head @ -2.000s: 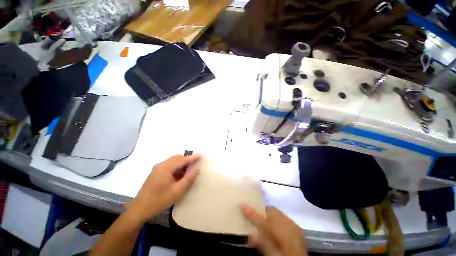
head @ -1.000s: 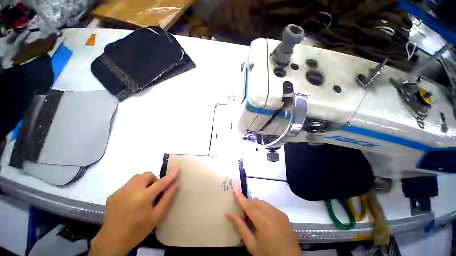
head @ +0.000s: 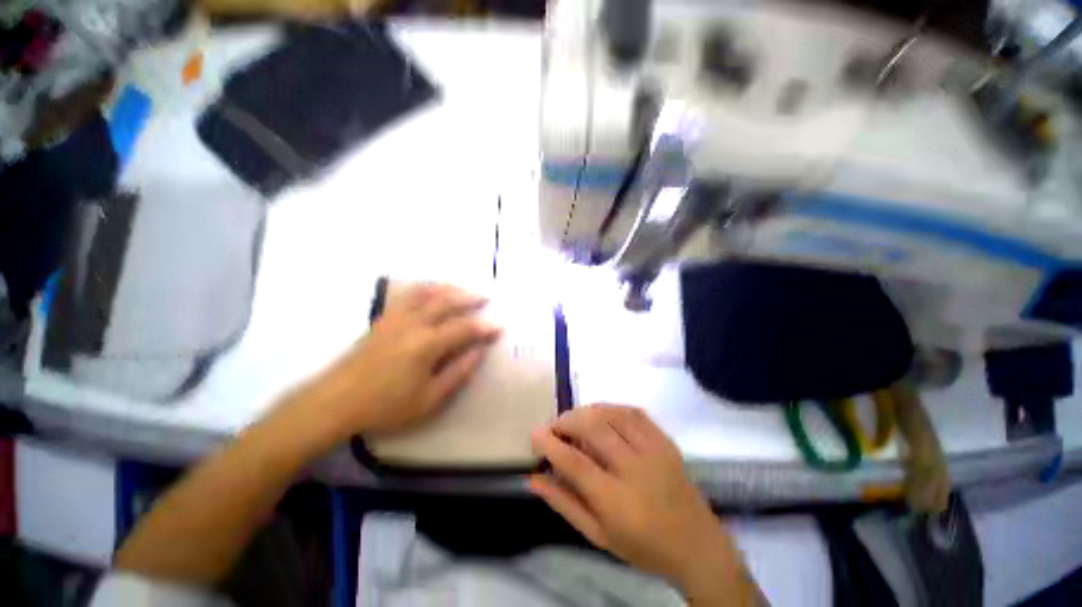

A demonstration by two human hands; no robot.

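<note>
The beige card template [head: 475, 433] lies on a black fabric panel [head: 564, 368], whose dark border shows along the sides and the front edge. My left hand [head: 421, 356] lies flat on the template's upper left part, fingers a little spread. My right hand [head: 617, 474] is at the lower right corner, fingertips on the edge of template and panel; whether they pinch it is hard to tell in the blur. The presser foot [head: 638, 291] of the sewing machine is beyond the panel, to its right, apart from it.
The white sewing machine [head: 759, 166] fills the upper right. A black panel pile [head: 795, 332] lies under its arm, with green scissor handles [head: 825, 439] in front. Dark panels [head: 314, 101] lie upper left, grey-backed panels [head: 184, 273] at far left.
The template and panel have moved up the table, nearer the needle area. My left hand has moved from the left edge onto the card; my right hand has shifted to the lower right corner.
</note>
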